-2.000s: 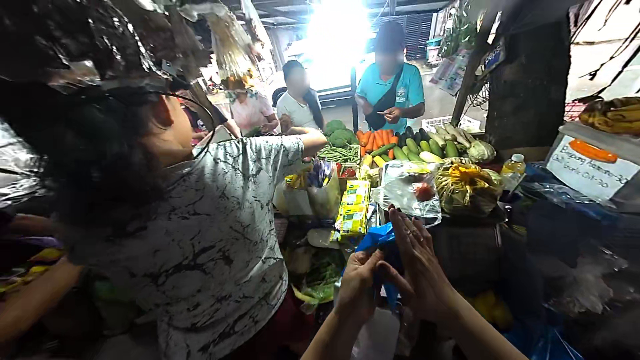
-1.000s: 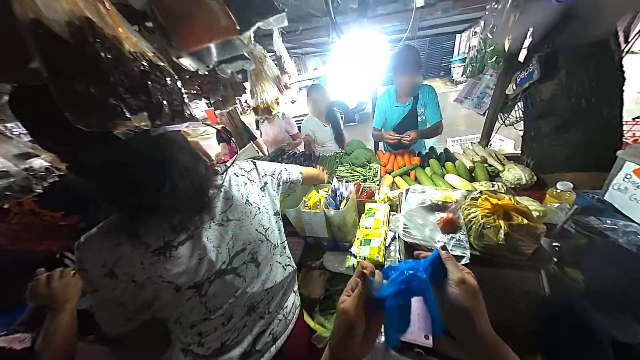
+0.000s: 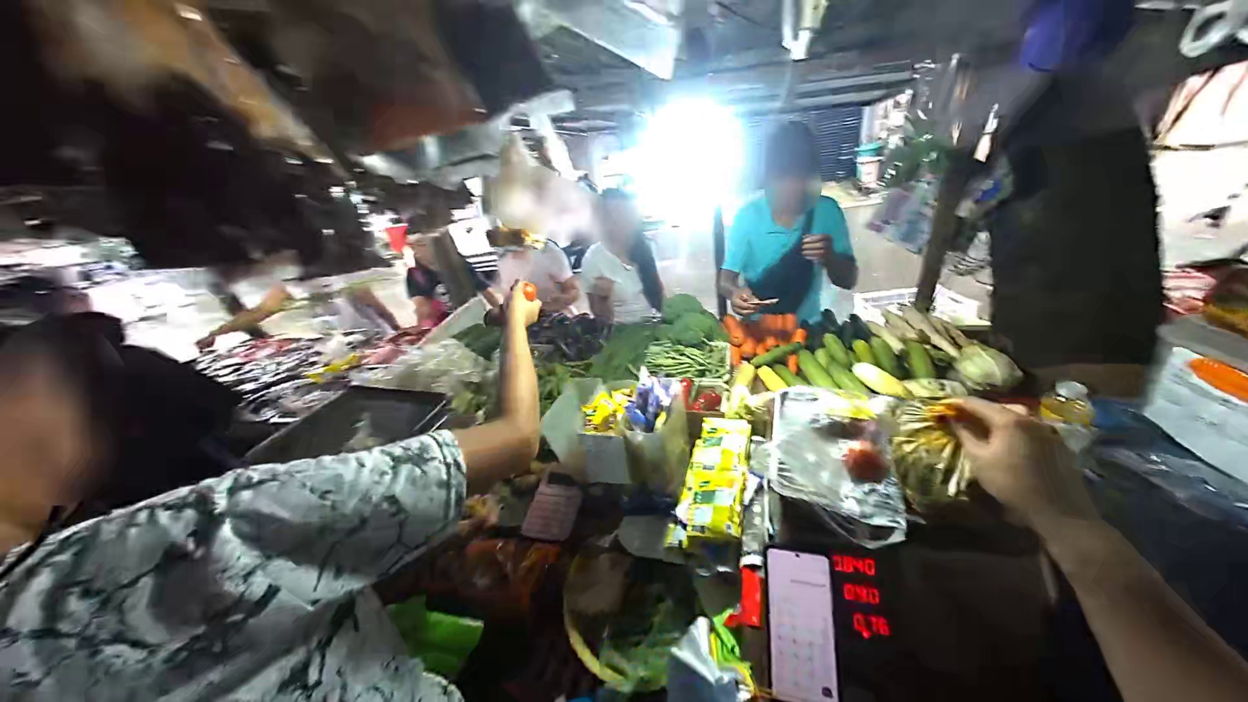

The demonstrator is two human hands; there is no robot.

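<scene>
My right hand (image 3: pixel 1019 468) touches the orange-yellow top of a clear plastic bag of yellowish contents (image 3: pixel 926 453), its fingertips closed on the gathered plastic. My left hand is out of view. Left of that bag, a silvery plastic bag (image 3: pixel 829 468) lies with a round red item on it. Below it a phone (image 3: pixel 802 624) lies beside a dark scale with a lit red display (image 3: pixel 860 595). Yellow-green packets (image 3: pixel 717 478) are stacked to the left, by a white box (image 3: pixel 597 453) of small yellow and purple packs.
Carrots (image 3: pixel 760 336), zucchini-like vegetables (image 3: pixel 848 366), green beans (image 3: pixel 687 359) and broccoli (image 3: pixel 690 320) line the stall's far side. At left, a person in a patterned shirt (image 3: pixel 253 546) reaches forward with a small red item. Customers stand beyond. An oil-like bottle (image 3: pixel 1066 405) stands at right.
The blue plastic bag that both hands held is out of view. My right hand has moved to the bag at the right; my left hand has left the view. The co-worker's arm is raised farther out.
</scene>
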